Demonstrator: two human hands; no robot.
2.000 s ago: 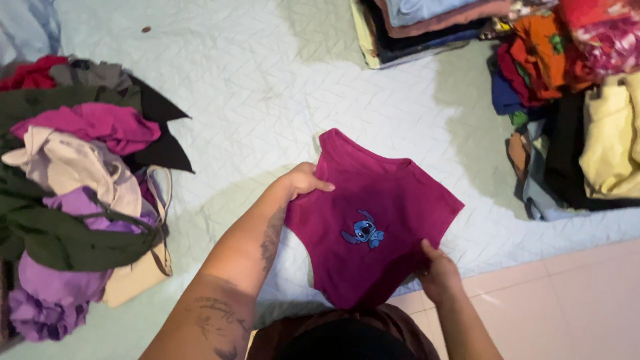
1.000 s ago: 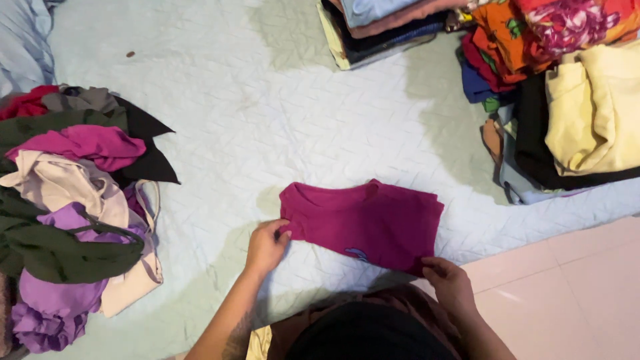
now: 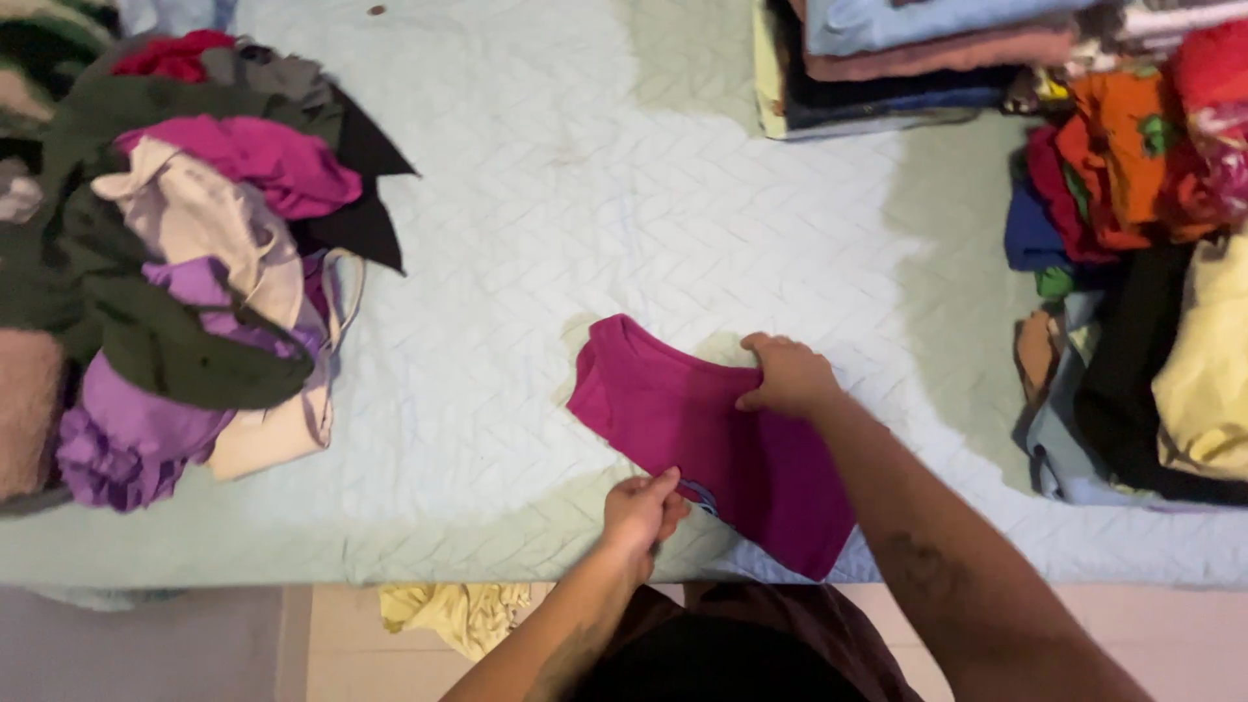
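A magenta sleeveless garment (image 3: 721, 439) lies folded over on the quilted bedspread, near the bed's front edge. Part of its blue printed figure shows at the lower fold. My left hand (image 3: 643, 512) pinches that lower folded edge beside the print. Over the upper edge, near the neckline, my right hand (image 3: 792, 378) has its thumb on the cloth and its fingers bent beyond it; whether it grips the fabric is hard to tell.
A loose heap of clothes (image 3: 224, 185) lies at the left. Folded garments (image 3: 907, 58) are stacked at the top right, with more clothes (image 3: 1121, 370) along the right side. Yellow cloth (image 3: 458, 614) lies below the bed's front edge.
The magenta garment was spread out with its blue figure fully showing, then was folded over. My right hand has moved from its lower right corner to its upper edge; my left hand is now at the lower fold.
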